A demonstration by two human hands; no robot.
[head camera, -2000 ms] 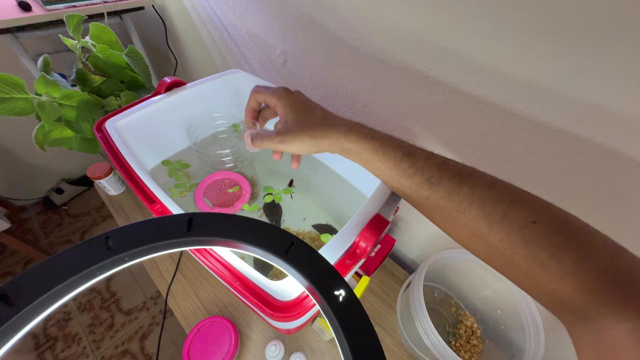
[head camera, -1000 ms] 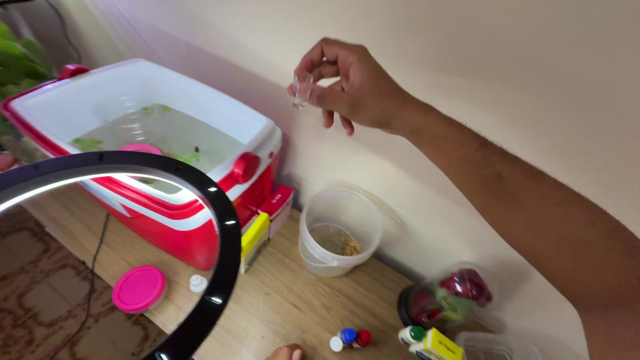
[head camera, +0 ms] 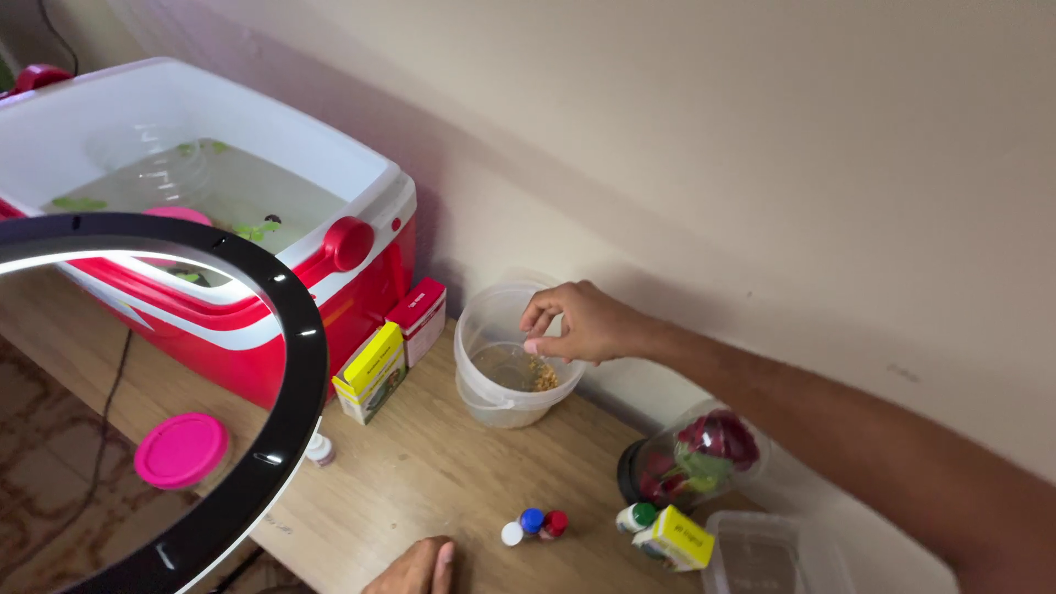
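Note:
My right hand (head camera: pixel 577 323) is over the mouth of a clear plastic bucket (head camera: pixel 477 381), thumb and fingertips pinched together; whether a small clear piece is still between them cannot be made out. Tan gravel (head camera: pixel 542 377) and some water lie in the bucket. My left hand (head camera: pixel 418 568) rests at the wooden table's near edge, partly cut off by the frame, with its fingers curled. To the left stands a red and white cooler (head camera: pixel 239 351) of water, with green floating plants (head camera: pixel 257 230) and a clear ribbed plastic container (head camera: pixel 169 169) inside.
A black ring light (head camera: pixel 307 363) crosses the left foreground. Beside the cooler are a yellow box (head camera: pixel 370 371) and a red box (head camera: pixel 419 318). Nearer lie a pink lid (head camera: pixel 181 450), several small capped bottles (head camera: pixel 532 521), a red flower under a clear dome (head camera: pixel 716 445) and a clear tray (head camera: pixel 755 524).
My right hand, over the cooler two seconds ago and raised near the wall with a small clear item one second ago, is now down at the bucket. The view has swung right.

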